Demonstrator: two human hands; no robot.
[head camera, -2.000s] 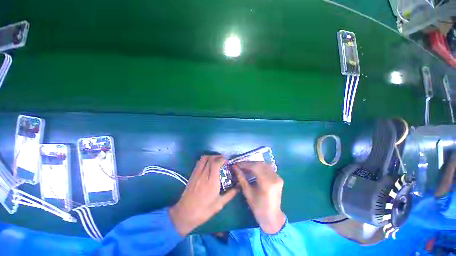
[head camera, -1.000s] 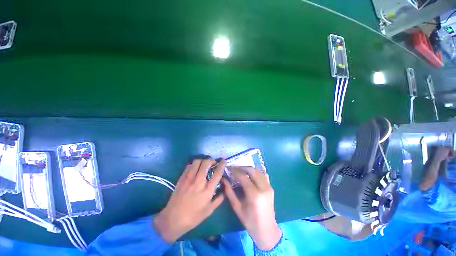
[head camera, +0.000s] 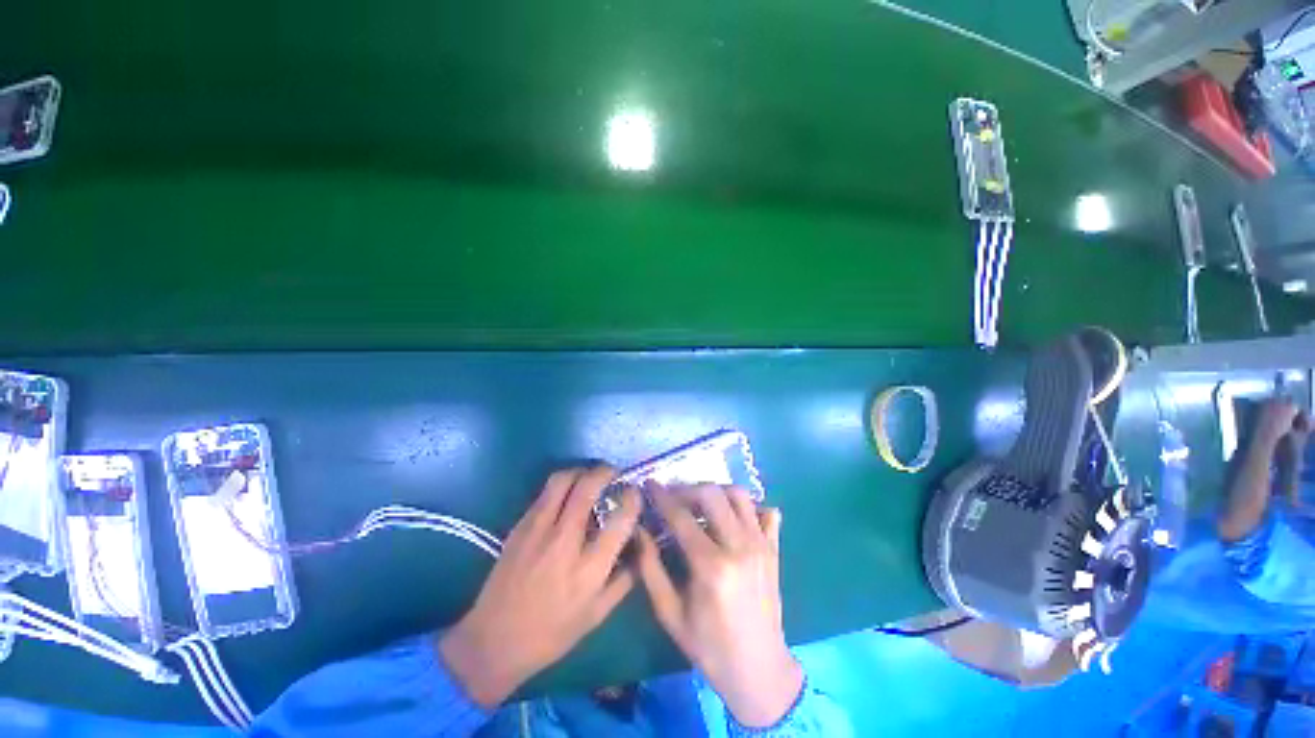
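Observation:
A power bank unit (head camera: 715, 464) lies tilted on the bench in front of me, its white cell and clear frame edge showing past my fingers. My left hand (head camera: 551, 580) holds its left end, where the circuit board is mostly hidden by fingers. My right hand (head camera: 721, 584) rests on its middle with bent fingers; thumb and fingertips meet near my left fingertips. Whether a small piece is pinched there is too small to tell. White cables (head camera: 430, 513) run left from my left hand, joining thin reddish wires at a waiting unit (head camera: 231, 531).
More waiting units (head camera: 110, 551) stand at the left with white cables. The green conveyor (head camera: 476, 245) carries units, one (head camera: 982, 159) at upper right. A pale yellow ring (head camera: 906, 428) and the dark grey tape dispenser (head camera: 1010, 541) sit at the right. Another person's arm (head camera: 1252, 476) shows far right.
The view has shifted, so the dispenser and waiting units appear further left than two seconds ago. My hands stay on the unit; my right fingers have shifted slightly over it.

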